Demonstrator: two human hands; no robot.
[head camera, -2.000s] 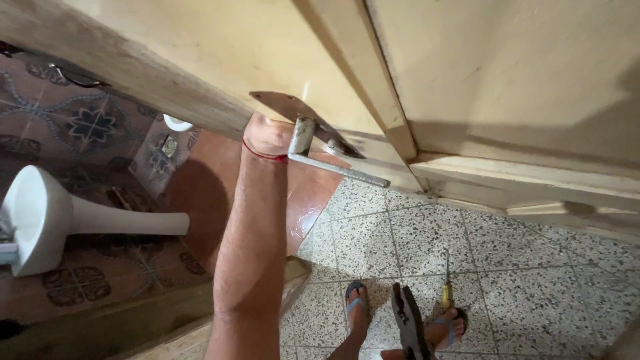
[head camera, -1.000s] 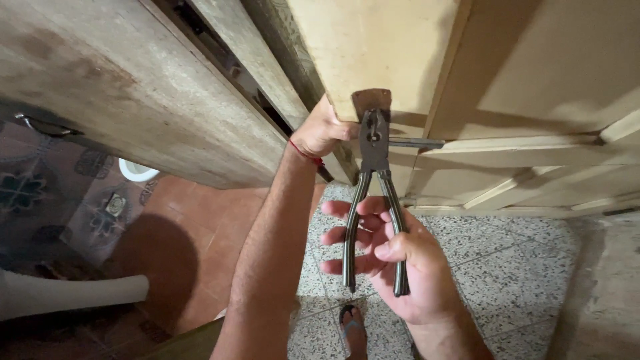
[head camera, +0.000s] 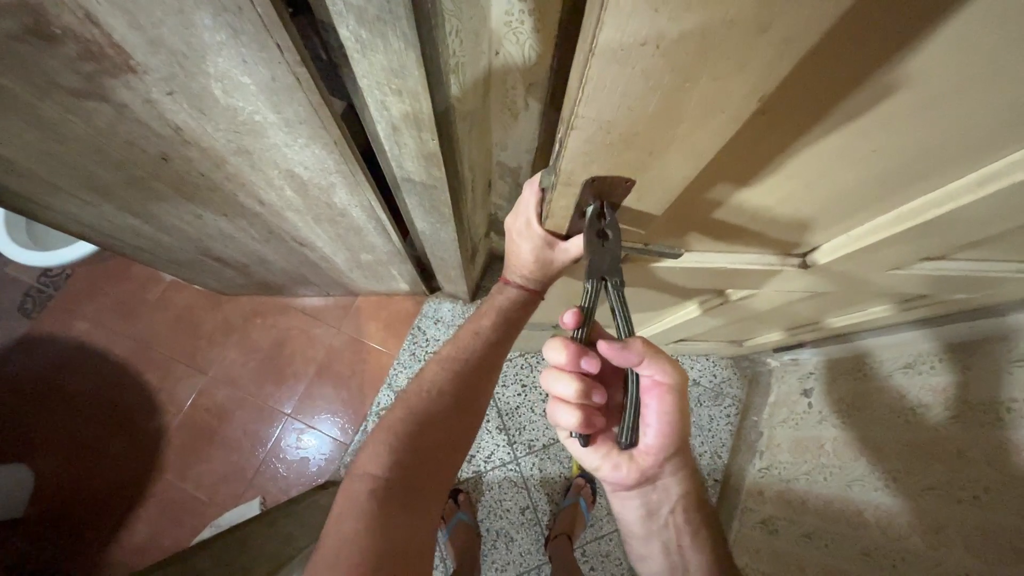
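Note:
My right hand (head camera: 620, 400) is closed around both handles of a pair of combination pliers (head camera: 604, 248). The pliers' jaws point up in front of the metal door plate (head camera: 612, 189); whether they grip something there cannot be made out. Behind them the lever door handle (head camera: 656, 251) sticks out to the right. My left hand (head camera: 536, 240) holds the edge of the cream wooden door (head camera: 680, 96) beside the plate, its thumb near the pliers' head and its fingers partly hidden behind the edge.
A weathered wooden door (head camera: 200, 144) and frame post (head camera: 400, 120) stand at the left. Below lie a red tiled floor (head camera: 232, 400) and a speckled tile floor (head camera: 512, 400), with my sandalled feet on it. A white toilet (head camera: 40, 244) shows at the far left, a wall (head camera: 880, 448) at the right.
The pliers were low beside my feet two seconds ago and came up to the door plate. My right fingers, spread a second ago, have closed around the handles. My left hand stays at the door edge.

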